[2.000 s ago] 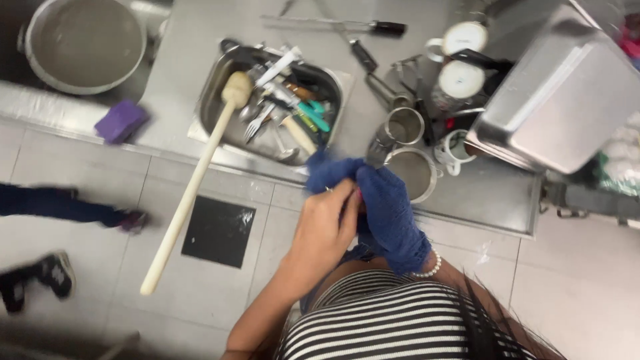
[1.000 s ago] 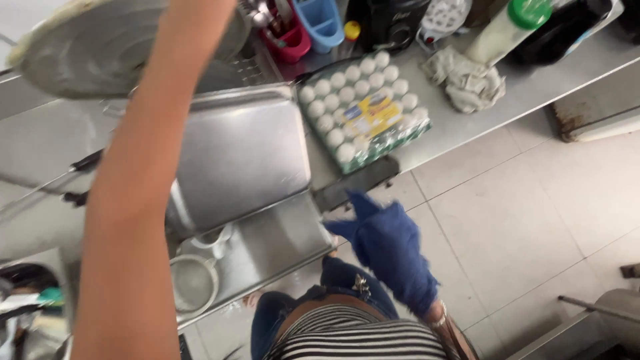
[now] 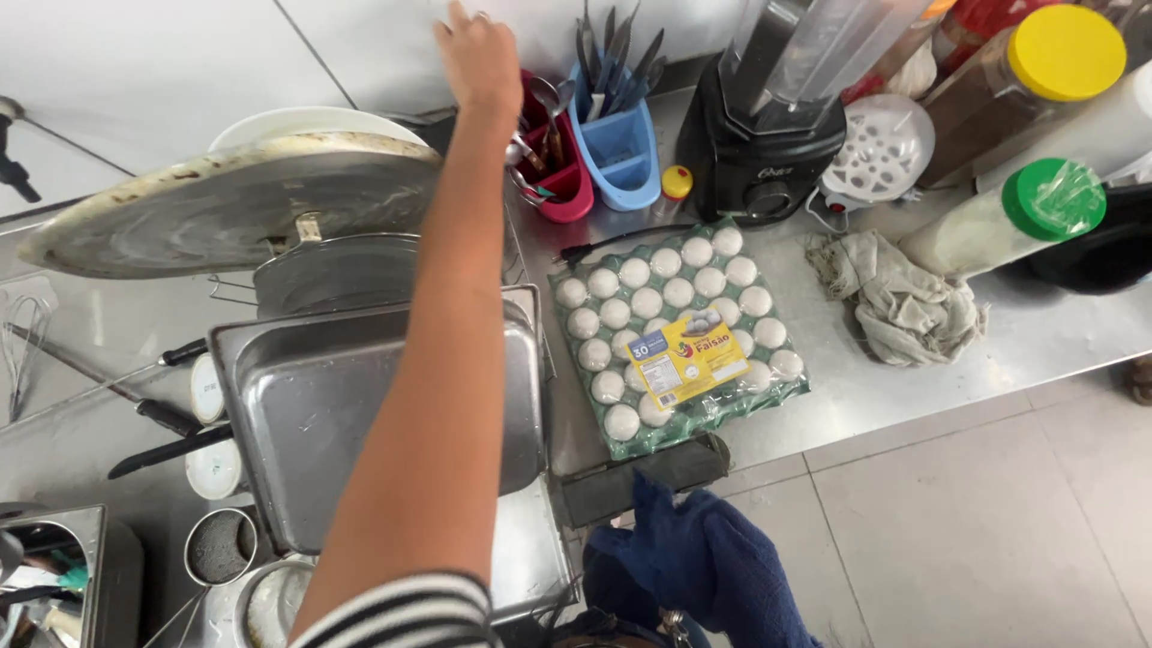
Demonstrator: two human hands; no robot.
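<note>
My left hand (image 3: 479, 56) is at the top, bare, fingers apart and nothing seen in it, beside the white wall and up and left of a red cutlery holder (image 3: 569, 191) with spoons. Right of that stands a blue cutlery holder (image 3: 621, 157) with knives, handles or blades upward. At the bottom right a blue cloth (image 3: 720, 567) covers my right hand, whose fingers are hidden. Above the cloth, a tray of white eggs (image 3: 711, 423) in plastic wrap lies on the steel counter (image 3: 864, 396). A rectangular steel pan (image 3: 333, 432) lies under my left forearm.
A large round lid (image 3: 180, 211) leans at the upper left. A black blender (image 3: 765, 144), lidded jars (image 3: 972, 225) and a crumpled grey cloth (image 3: 909, 301) stand or lie to the right. Lower left are mugs (image 3: 213, 468), a strainer (image 3: 220, 546), long-handled utensils and a steel sink basin (image 3: 99, 540) with utensils.
Two seconds ago both hands were together at the blue cloth near the sink. The view has swung right; my left arm now stretches toward the wall, while the cloth stays with my right hand.
</note>
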